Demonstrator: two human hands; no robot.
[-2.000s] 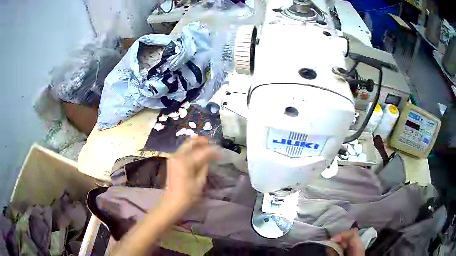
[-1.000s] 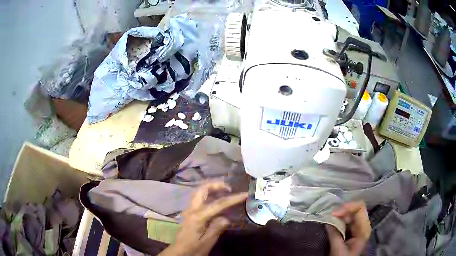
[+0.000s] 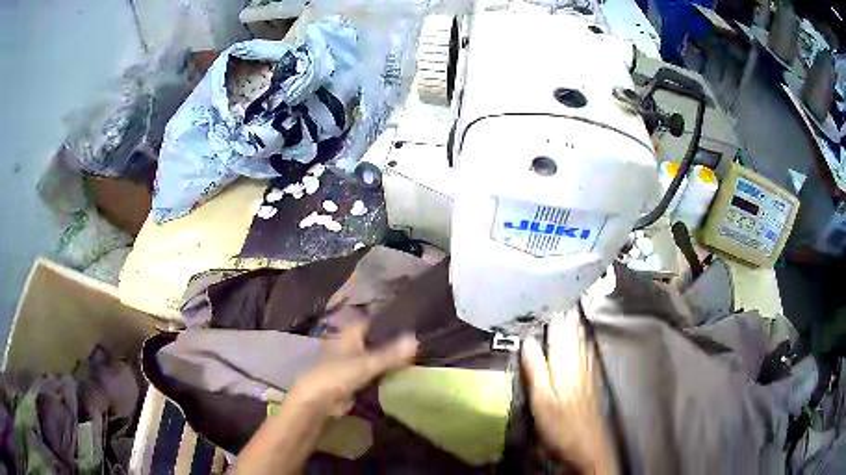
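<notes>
The grey-brown and dark brown garment piece (image 3: 250, 360) lies bunched across the table under the machine head. A yellow-green patch (image 3: 450, 408) on it faces up, left of a dark strip. The white JUKI machine (image 3: 547, 186) stands over it, with a small metal frame (image 3: 506, 342) at the cloth. My left hand (image 3: 351, 371) is at the patch's left edge on the cloth, fingers apart. My right hand (image 3: 564, 385) is blurred, lying on the cloth right of the strip and close to the clamp; its fingertips are partly hidden by the head.
White discs (image 3: 320, 221) lie on a dark patch left of the machine, by a printed plastic bag (image 3: 199, 153). A wooden bin (image 3: 70, 311) of cloth pieces is at left. Thread cones (image 3: 698, 197), a control panel (image 3: 749, 218) and a tray with white bits are at right.
The yellow-green patch and dark cloth now cover the pale rounded tip under the head. My right hand has moved left to the clamp. My left hand has moved slightly left and up.
</notes>
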